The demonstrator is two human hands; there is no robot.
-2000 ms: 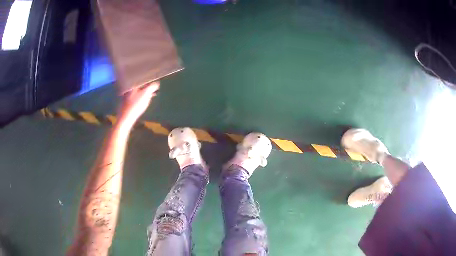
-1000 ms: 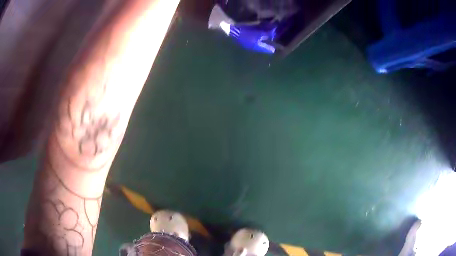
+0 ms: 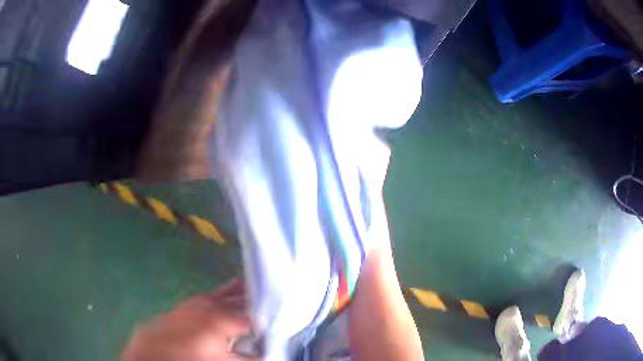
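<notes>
A light-blue garment (image 3: 282, 211) with a narrow red, yellow and green-blue stripe fills the middle, partly washed out by glare. My left hand (image 3: 187, 328) is blurred at its lower left edge; its fingers meet the cloth, but their grip is unclear. My right forearm rises from the bottom edge along the garment's right side and runs up into the cloth and glare. My right hand itself cannot be made out there.
A blurred brown carton-like shape (image 3: 180, 127) stands behind the garment at left. A blue plastic stool (image 3: 546, 60) is at upper right. Another person's shoes (image 3: 511, 331) are at lower right. Yellow-black tape (image 3: 158, 209) crosses the green floor (image 3: 458, 169). A thin cable loops at the right edge.
The garment has come into view in front of me. The left arm that reached up earlier is now low, with its hand beside the cloth. My right forearm has appeared.
</notes>
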